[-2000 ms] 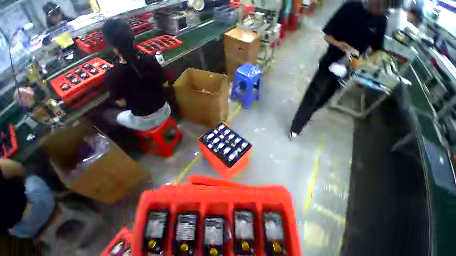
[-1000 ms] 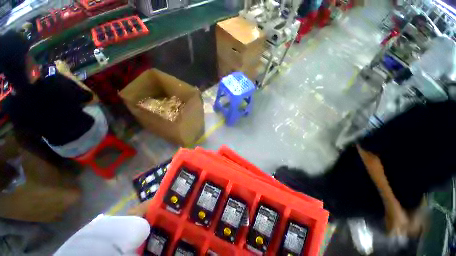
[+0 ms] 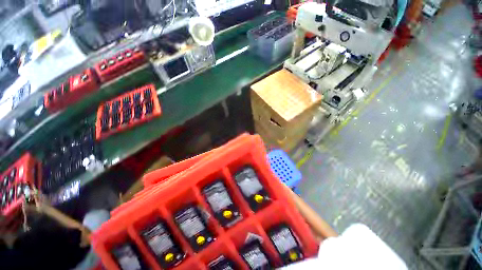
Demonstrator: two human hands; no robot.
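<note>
A red foam tray point(image 3: 203, 176) fills the bottom centre, tilted with its right side higher, and more red foam shows beneath its far edge. Its pockets hold black flip phones point(image 3: 218, 203) with white labels and round gold spots. The near part of the tray is cut off by the frame's bottom. My right hand point(image 3: 357, 250), in a white glove, is at the tray's lower right edge and holds it; its fingers are partly hidden. My left hand is not in view.
A green bench point(image 3: 182, 105) at left bears red trays point(image 3: 128, 112), a test set point(image 3: 177, 68), a white fan point(image 3: 201, 30) and a grey bin point(image 3: 272, 37). A carton point(image 3: 285, 103), blue stool point(image 3: 284, 167) and white machine point(image 3: 338, 52) stand beyond. A person's arm point(image 3: 63, 217) is lower left.
The view has swung toward the bench and machine. The tray now tilts the other way. My left glove has left the view and my right glove has appeared. The standing person is out of view.
</note>
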